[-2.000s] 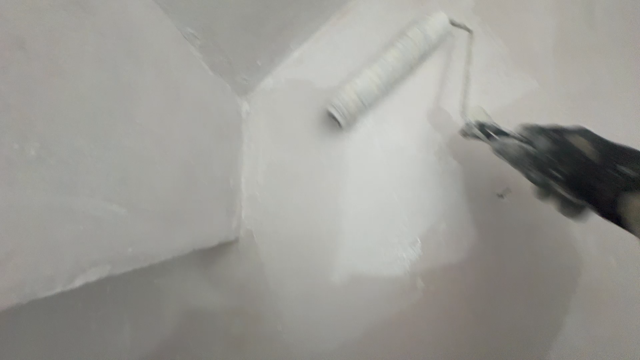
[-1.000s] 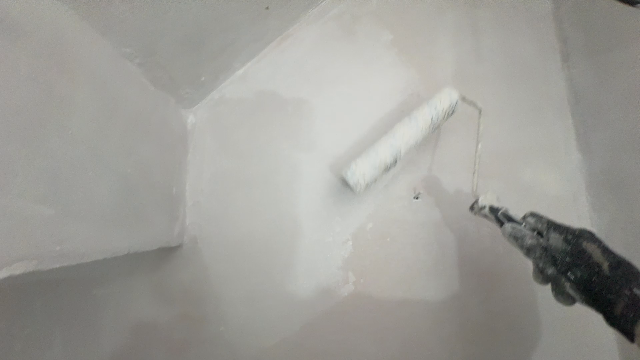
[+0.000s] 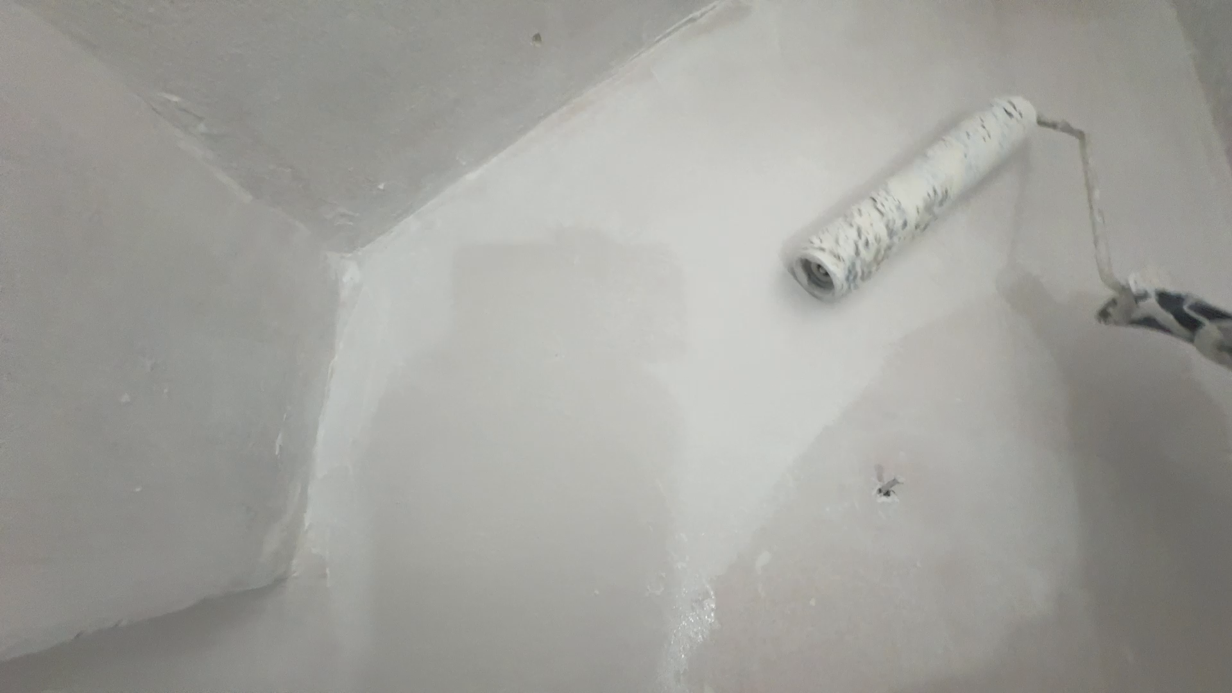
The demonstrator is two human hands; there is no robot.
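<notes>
A paint roller with a white, paint-speckled sleeve (image 3: 914, 197) lies slantwise against the pale wall (image 3: 539, 481), its lower left end facing me. From its upper right end a thin bent metal frame (image 3: 1094, 207) runs down to a paint-smeared handle (image 3: 1150, 306). My right hand (image 3: 1217, 339), in a dark stained glove, is at the right edge around the handle, mostly cut off by the frame. Whiter coating (image 3: 770, 385) covers the wall below and left of the roller, next to greyer patches. My left hand is out of view.
A grey sloping surface (image 3: 289, 106) meets the wall along a diagonal edge at the upper left. Another flat face (image 3: 144, 385) juts out at the left, with a rough lower edge. A small dark hole or chip (image 3: 885, 486) marks the wall below the roller. Another surface borders the wall at the upper right.
The roller has moved up the wall, farther above the small dark mark than a second ago. My gloved right hand, plainly seen on the handle before, is now mostly past the right edge.
</notes>
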